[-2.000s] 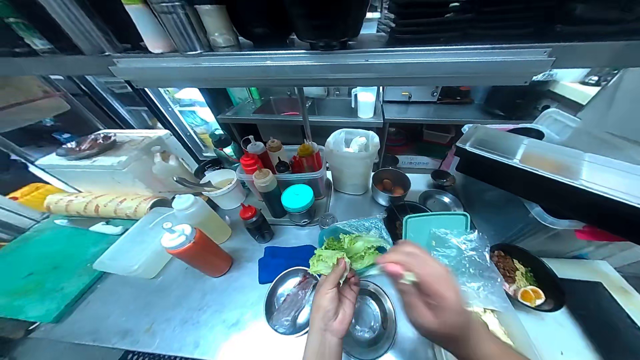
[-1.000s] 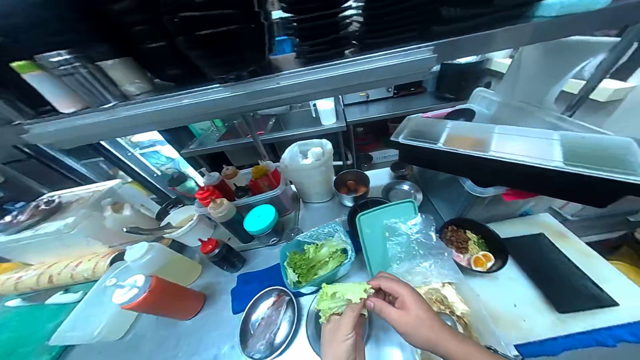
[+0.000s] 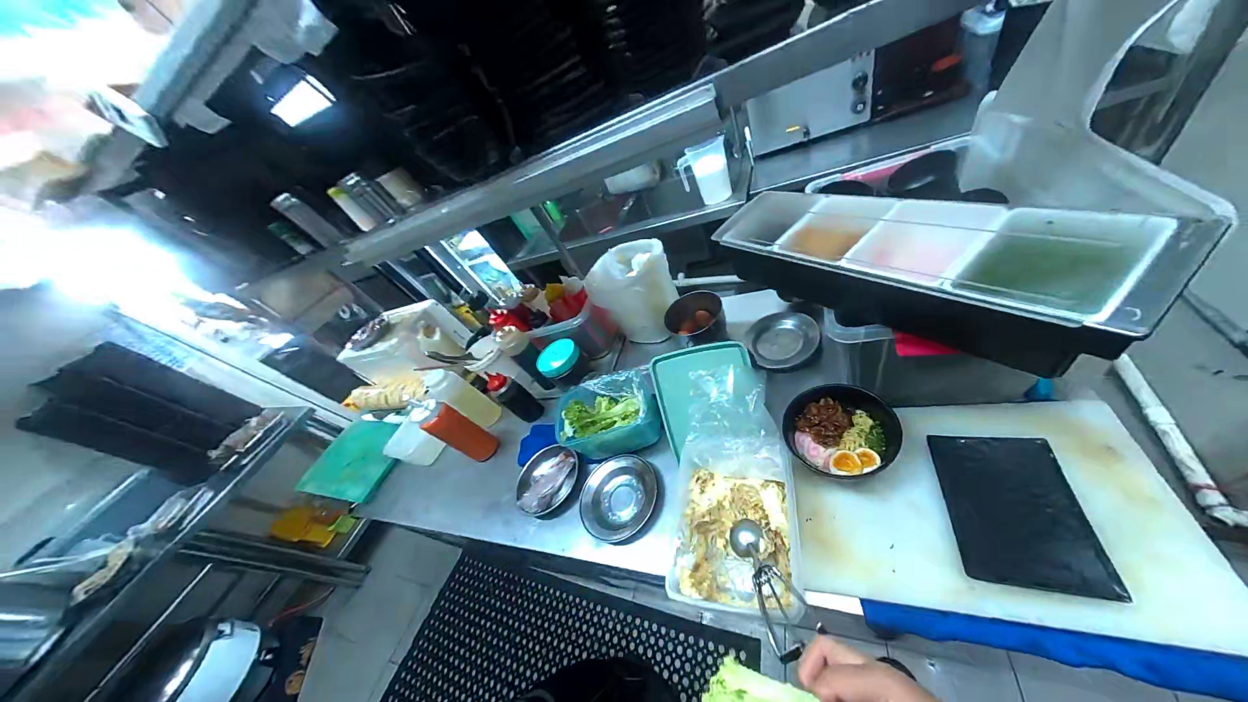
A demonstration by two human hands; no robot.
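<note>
At the bottom edge, my right hand (image 3: 853,675) is partly in view, its fingers closed on a pale green lettuce leaf (image 3: 746,684) that is cut off by the frame. My left hand is out of view. Just above my right hand's fingers lies the handle end of a metal disher scoop (image 3: 747,539), which rests in a clear tub of shredded pale food (image 3: 704,546). More lettuce (image 3: 597,416) sits in a teal container (image 3: 639,429) lined with plastic film. In front of it stand an empty metal bowl (image 3: 619,497) and one holding a plastic-wrapped item (image 3: 548,480).
A black bowl (image 3: 792,405) with meat and egg halves stands on a white cutting board (image 3: 868,575), left of a black slab (image 3: 1024,517). A lidded compartment box (image 3: 907,302) juts above the counter. Squeeze bottles (image 3: 466,437) crowd the left; a metal shelf (image 3: 624,136) crosses overhead.
The view has swung and tilted strongly. Both hands were together at the lettuce leaf over the metal bowl; now only my right hand shows, at the bottom edge with the leaf.
</note>
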